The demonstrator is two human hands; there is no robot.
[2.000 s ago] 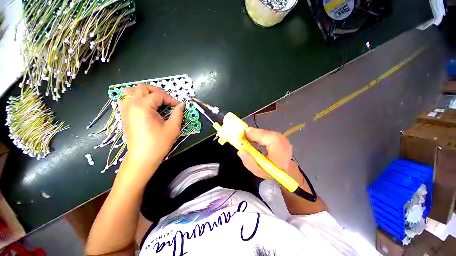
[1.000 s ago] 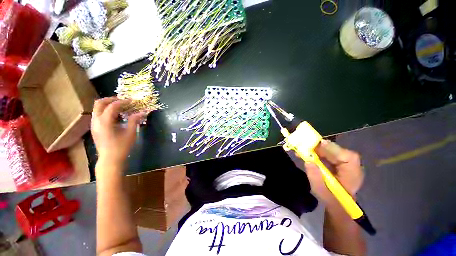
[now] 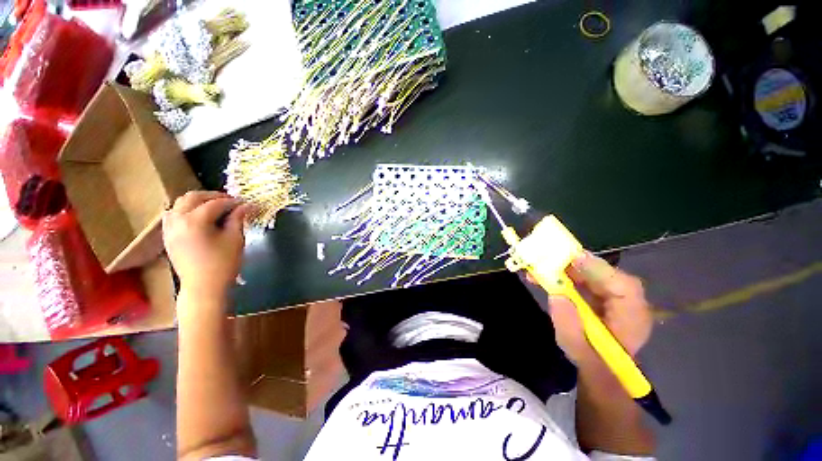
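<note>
The green PCB panel (image 3: 431,212) lies flat on the bench in front of me, with white and dark-centred rings and lead wires fanning off its left and lower sides. My right hand (image 3: 602,304) holds the yellow soldering iron (image 3: 590,315), its metal tip at the panel's upper right corner. A lead wire also reaches out right of that corner. My left hand (image 3: 205,239) is at the lower left edge of the loose wire bundle (image 3: 261,180), fingers bent together; whether a wire is between them cannot be told.
Wired panels (image 3: 369,67) lie at the upper centre. A pale tin with silvery shavings (image 3: 665,68), a fan (image 3: 777,97) and a rubber band (image 3: 595,24) are at the upper right. An open carton (image 3: 122,180), red bags (image 3: 68,67) and tied wire clumps (image 3: 185,67) are left.
My left hand has moved from the panel to the wire bundle, and its fingers have closed more. The iron stays at the panel's right side. The view has shifted left.
</note>
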